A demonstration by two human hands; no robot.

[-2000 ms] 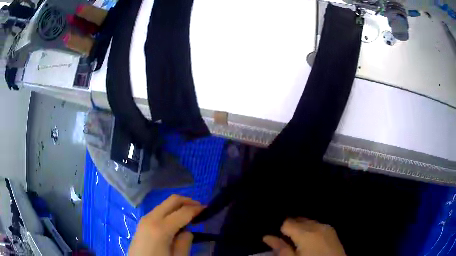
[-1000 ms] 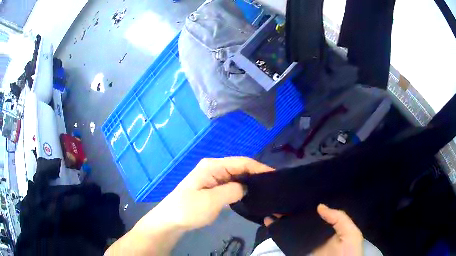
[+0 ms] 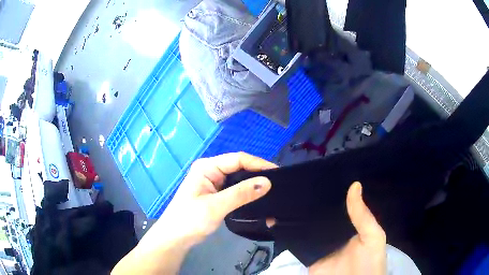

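A black fabric strip (image 3: 321,185) is stretched between my two hands, in front of me at lower right. My left hand (image 3: 214,198) pinches its left end, with the thumb on top and the fingers behind. My right hand (image 3: 356,236) holds the lower side of the strip, with the thumb raised against its face and the fingers mostly hidden behind the cloth. A fingertip shows below the strip. The fabric runs on to the right towards the table edge; where it ends is hard to tell in the dark area.
A blue crate (image 3: 161,134) stands at centre left with grey cloth (image 3: 214,64) and a grey tray (image 3: 268,48) at its upper end. A red strip (image 3: 338,126) lies right of it. Black bands (image 3: 375,32) hang over the white table's edge. Dark cloth (image 3: 80,236) is at lower left.
The view has swung left from the table to the crate. My hands have brought the fabric up and spread it; in the last second my right thumb has risen against it.
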